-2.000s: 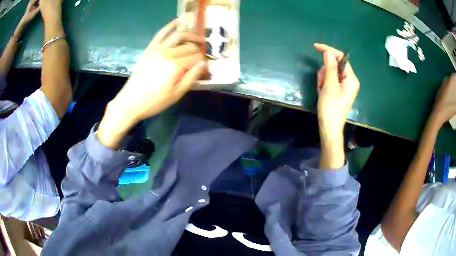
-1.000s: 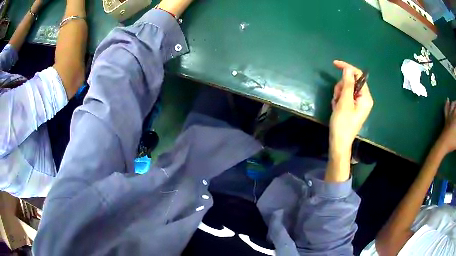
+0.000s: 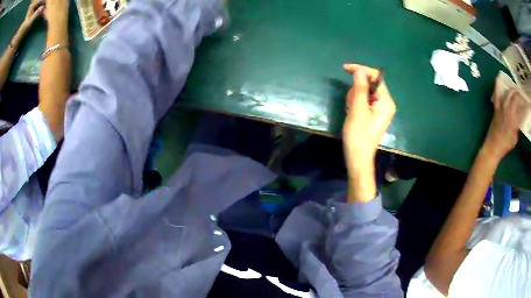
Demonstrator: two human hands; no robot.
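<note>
My right hand (image 3: pixel 368 110) rests over the green bench (image 3: pixel 279 52) at centre right, fingers curled round a small dark red hand tool (image 3: pixel 375 86). My left arm reaches up to the top edge of the view; my left hand is beyond the edge and cannot be seen. A cream housing (image 3: pixel 87 18) with brown parts and a black-and-white opening lies at the top left, partly cut off, beside my left sleeve. Another cream housing (image 3: pixel 439 13) with a brown strap is at the top right, cut off by the edge.
Crumpled white paper (image 3: pixel 448 70) lies on the bench at right, beside a pile of small white pieces (image 3: pixel 463 48). A neighbour's arm (image 3: pixel 57 70) is at left. Another neighbour's hand (image 3: pixel 508 119) at right holds a cream housing (image 3: pixel 517 96). The bench's front edge curves across the middle.
The housing that my left hand held in front of me two seconds ago is gone from there. My left arm has stretched forward out of view. My right hand still holds the tool.
</note>
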